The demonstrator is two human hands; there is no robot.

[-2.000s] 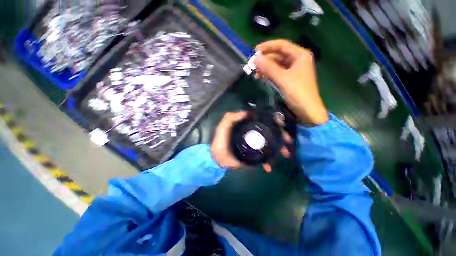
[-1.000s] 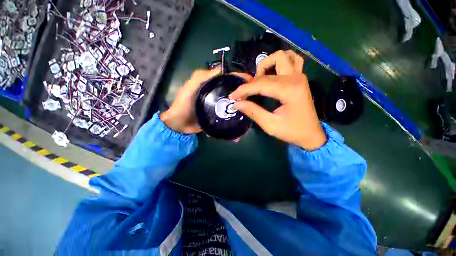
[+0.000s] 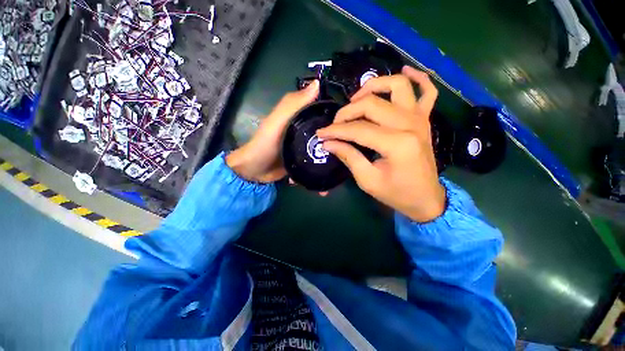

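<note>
A round glossy black housing (image 3: pixel 306 166) is held above the green bench, its open side facing me. My left hand (image 3: pixel 267 140) grips its left side, with fingers underneath. My right hand (image 3: pixel 390 140) is over its right side, thumb and finger at the bright white centre disc (image 3: pixel 317 148). Whether the fingertips pinch a small piece there cannot be told. A white plug (image 3: pixel 319 64) stands on a thin wire just beyond my left hand.
A dark tray (image 3: pixel 219 65) of loose wired boards (image 3: pixel 127 75) is at the left, beside a blue bin (image 3: pixel 17 115). More black housings (image 3: pixel 488 123) stand on the bench (image 3: pixel 322 236) beyond and right of my hands. A blue edge (image 3: pixel 534 147) separates the line with white brackets (image 3: pixel 572 34).
Since two seconds ago, my right hand has come from near the tray's corner, holding a small white piece, to the housing's centre. In the last second, the housing and hands shifted slightly right.
</note>
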